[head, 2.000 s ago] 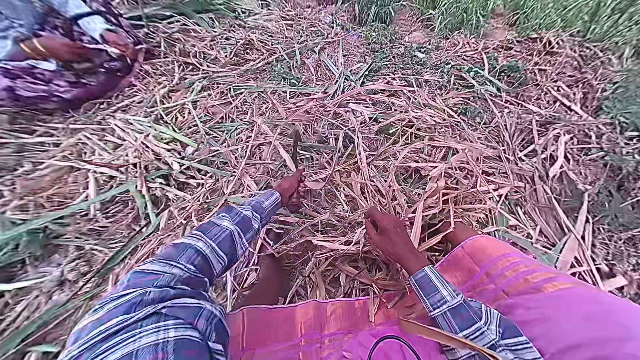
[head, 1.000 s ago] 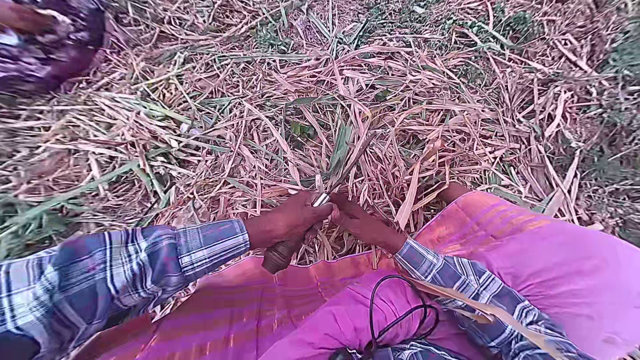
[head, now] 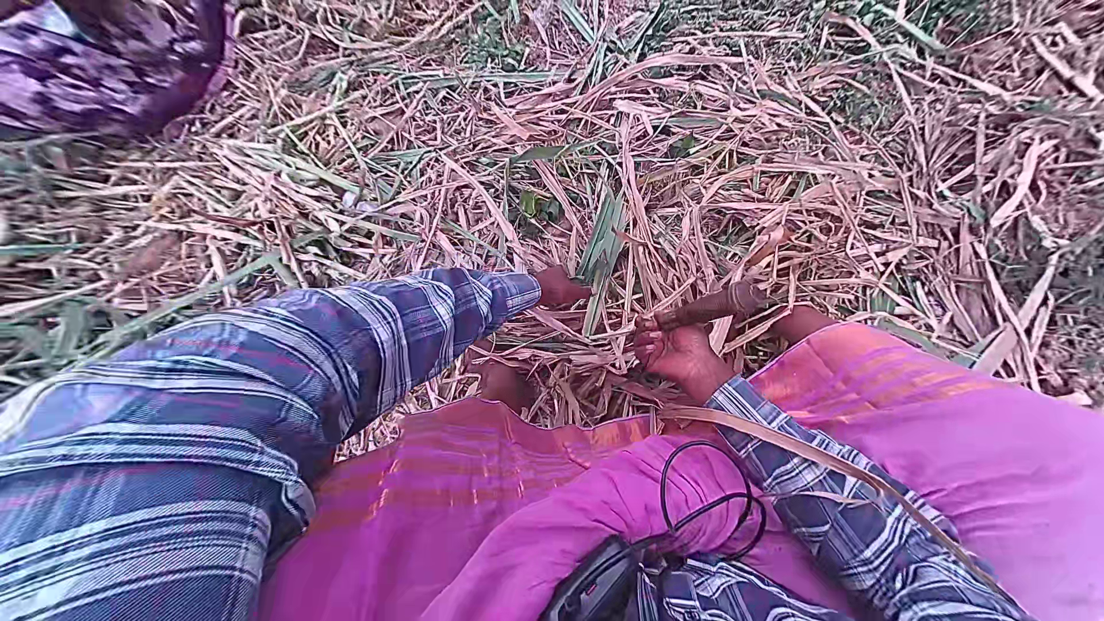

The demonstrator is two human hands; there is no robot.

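Note:
My left hand reaches down to the litter, its fingers beside green leaf blades; whether they grip any is unclear. My right hand, palm turned up with curled fingers, holds a hand tool by its dark brown handle. The thick end of the handle points up and to the right, and no blade can be made out. Dry straw and stalks lie under and around both hands. A long dry leaf strip lies across my right sleeve.
Pink cloth covers my lap, with a black device and a looped black cable on it. My bare feet rest in the straw near its edge. Another person's purple patterned garment is at the upper left.
The tool was in my left hand and is now in my right. My hands were together one second ago and are now apart, the left one farther forward.

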